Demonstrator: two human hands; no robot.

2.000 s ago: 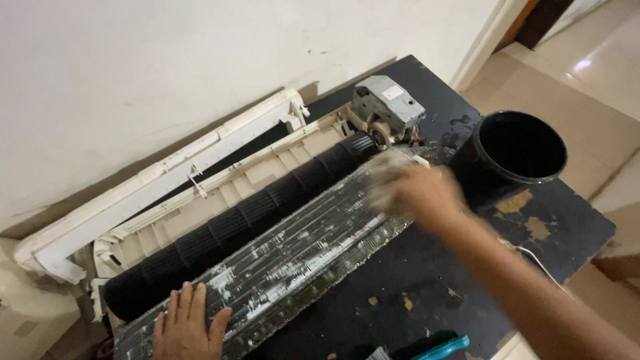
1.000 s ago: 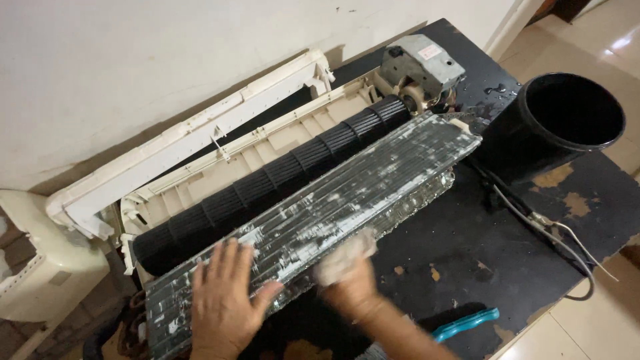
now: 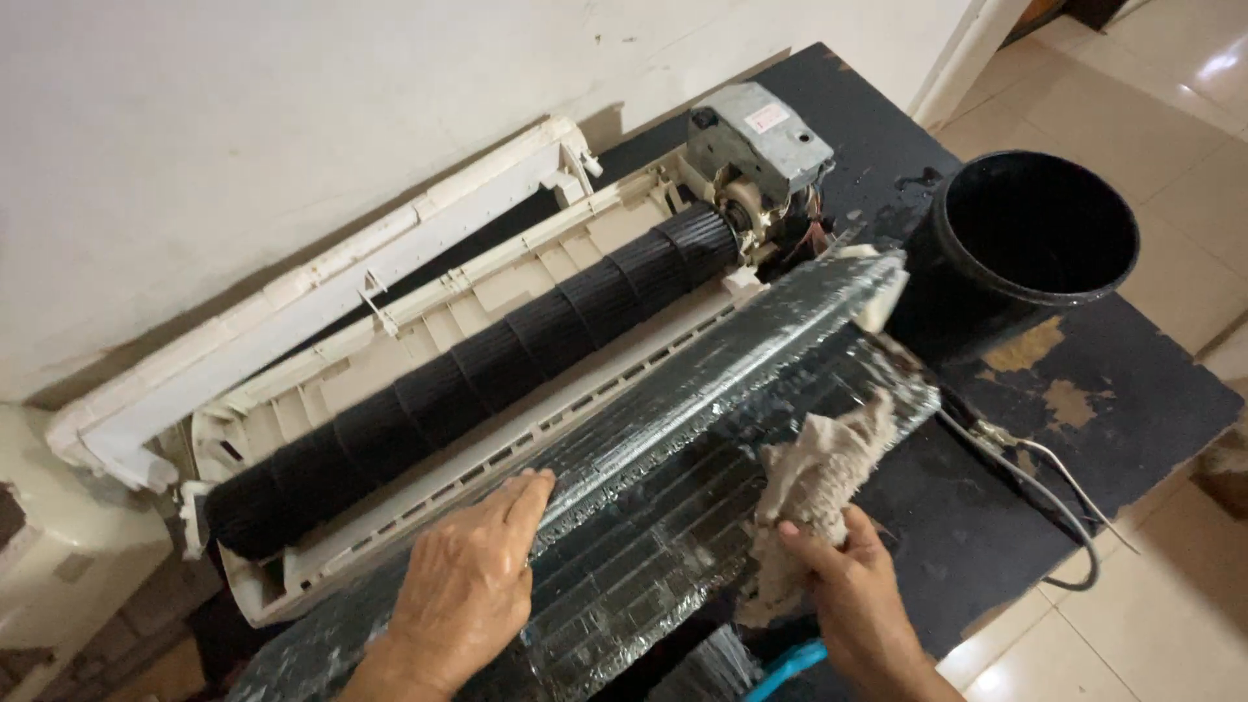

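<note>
A finned metal evaporator coil of an air conditioner, wet and shiny, lies tilted along the front of the white indoor unit base. My left hand rests on the coil's upper edge, fingers together on the fins. My right hand grips a wet, greyish cloth near the coil's right part. The black cylindrical blower wheel sits in the base behind the coil. A grey metal box with a label and loose wires stands at the base's right end.
A black bucket stands at the right on the worn black tabletop. A cable curves over the table edge. A white plastic frame leans by the wall. A brush with a blue handle lies at the bottom; a cream plastic cover is at left.
The coil has been tipped so that another finned face shows, and more of the base is uncovered. My right hand has moved with the cloth to the coil's right part.
</note>
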